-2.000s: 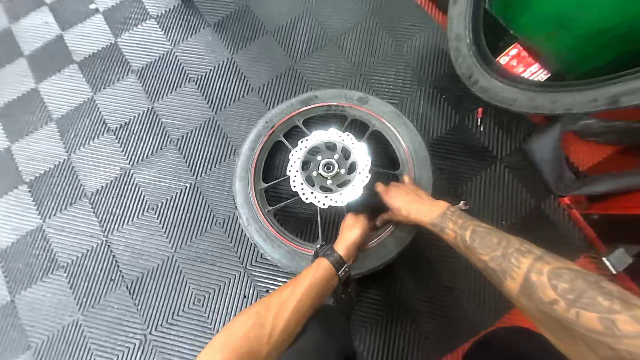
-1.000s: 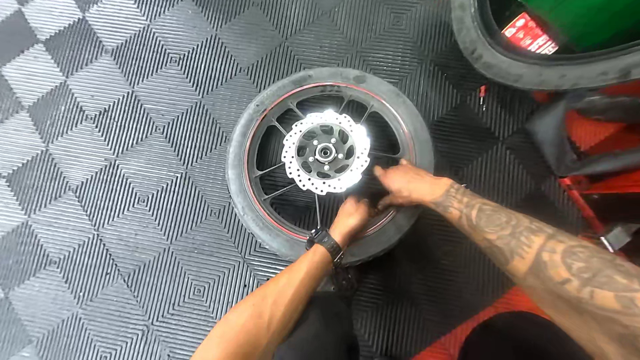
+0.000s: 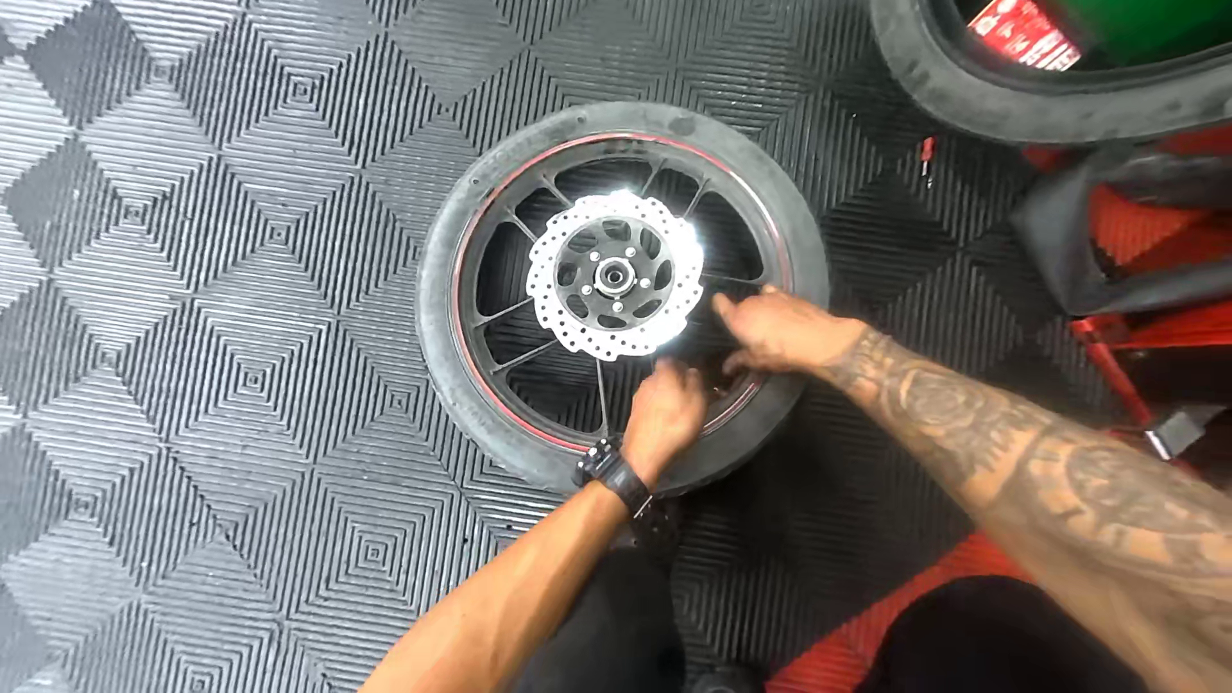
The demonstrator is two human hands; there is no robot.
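A motorcycle wheel with its tyre (image 3: pixel 448 385) lies flat on the patterned floor mat, its perforated brake disc (image 3: pixel 553 318) facing up. The dark rim carries a red stripe. My left hand (image 3: pixel 669 409), with a black watch on the wrist, reaches over the near side of the tyre to the rim, fingers bent. My right hand (image 3: pixel 780 327) lies over the rim's right side, fingers curled downward near the spokes. Both hands are at the lower right opening between the spokes. Their fingertips are partly hidden, and whether either holds something cannot be told.
Another tyre (image 3: pixel 972 106) stands out at the top right, with a red printed item (image 3: pixel 1025 34) and a green surface inside its ring. A small red-handled tool (image 3: pixel 927 159) lies on the mat. Red metal framing (image 3: pixel 1112 371) and black material (image 3: pixel 1049 217) are at the right.
Both hands stay at the same lower right part of the wheel, with only small shifts of the fingers. The wheel remains flat on the mat.
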